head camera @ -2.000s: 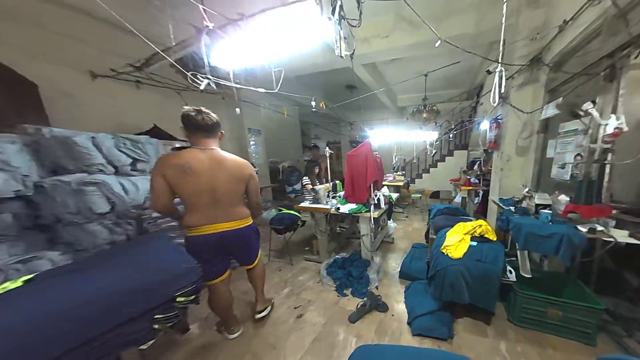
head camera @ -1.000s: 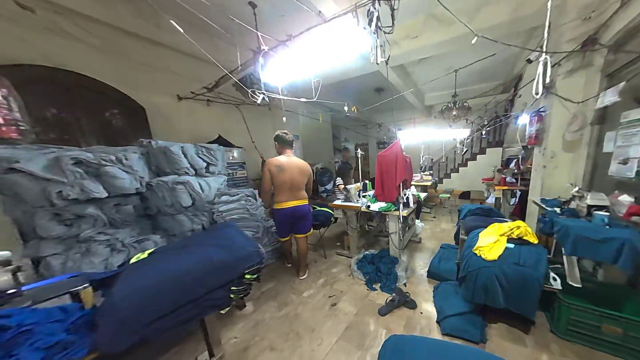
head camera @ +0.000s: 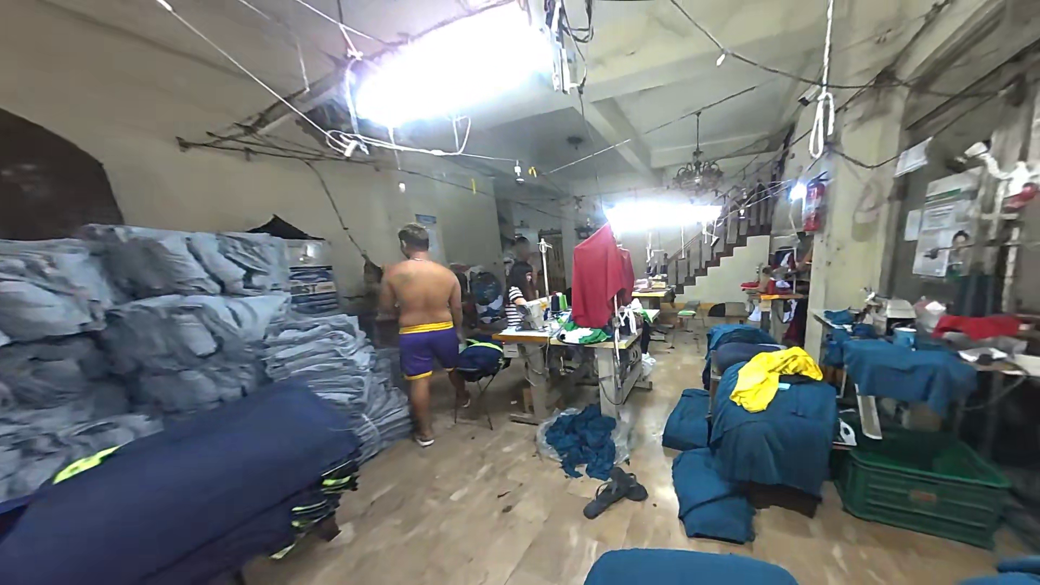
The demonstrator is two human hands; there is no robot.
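Neither my left hand nor my right hand is in the head view. A padded teal surface (head camera: 691, 569) shows at the bottom edge. At the lower left lies a pile of navy fabric (head camera: 187, 479), with neon-edged pieces (head camera: 321, 496) stacked under it. Teal cloth bundles (head camera: 772, 431) stand right of the middle, and a yellow cloth (head camera: 776, 378) is draped on top. A red garment (head camera: 597, 276) hangs over a sewing table (head camera: 561, 337) farther back.
Stacked grey cloth bundles (head camera: 187, 341) line the left wall. A person in purple shorts (head camera: 426, 349) stands beside them. Sandals (head camera: 615, 491) and a heap of teal scraps (head camera: 581, 439) lie on the floor. A green plastic crate (head camera: 922, 487) sits at the right.
The person in purple shorts has walked farther off, along the grey bundles, since the earliest frame. The view has shifted sideways between frames.
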